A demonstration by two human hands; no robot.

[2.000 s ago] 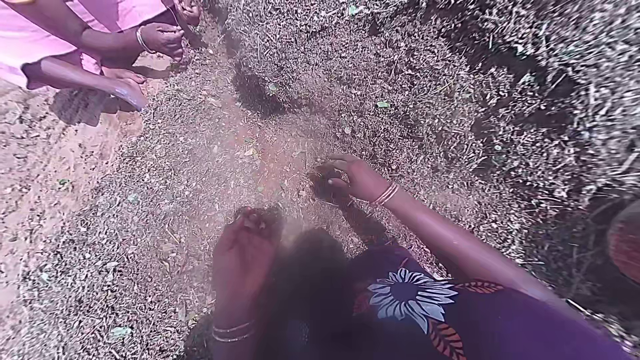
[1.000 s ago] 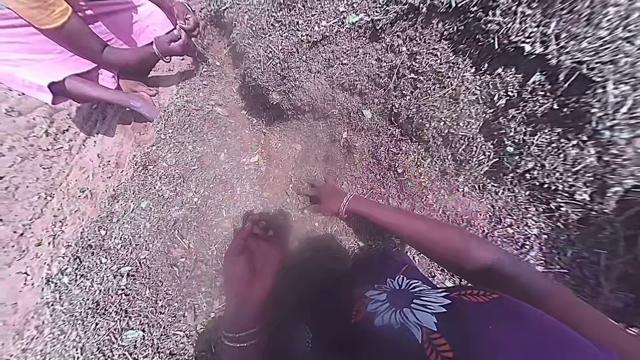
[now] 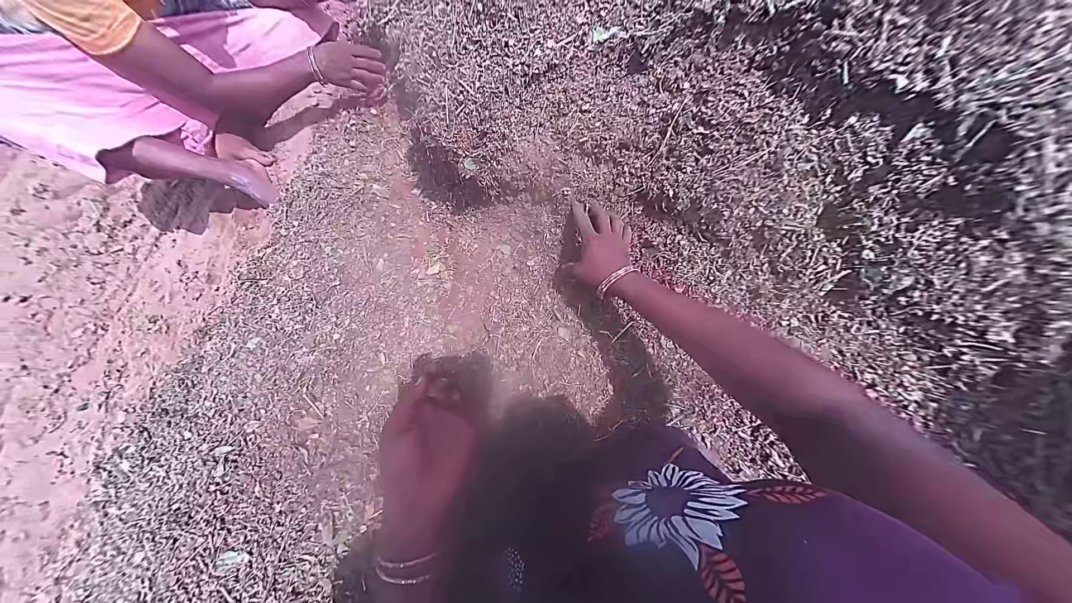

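My right hand [image 3: 601,244], with bangles at the wrist, reaches over the ground at the edge of a heap of dry plant litter [image 3: 712,176]. Its fingers are apart, and nothing shows in them. Nearer to me, at lower centre, my left hand [image 3: 429,444] is turned with its fingers curled. Something small and dark may lie at its fingertips, but blur and shadow hide what it is. Between the two hands lies bare reddish soil [image 3: 473,289] with scattered dry bits and a few small leaves.
At upper left another person in a pink garment [image 3: 75,92] sits on the soil, one hand [image 3: 347,67] at the heap's edge and bare feet [image 3: 247,172] beside the litter. Pinkish bare earth [image 3: 50,377] runs down the left. My purple flowered clothing [image 3: 821,544] fills the bottom.
My right hand has moved forward, away from my body, to the edge of the heap. The other person's hands were together and now one is stretched over the ground.
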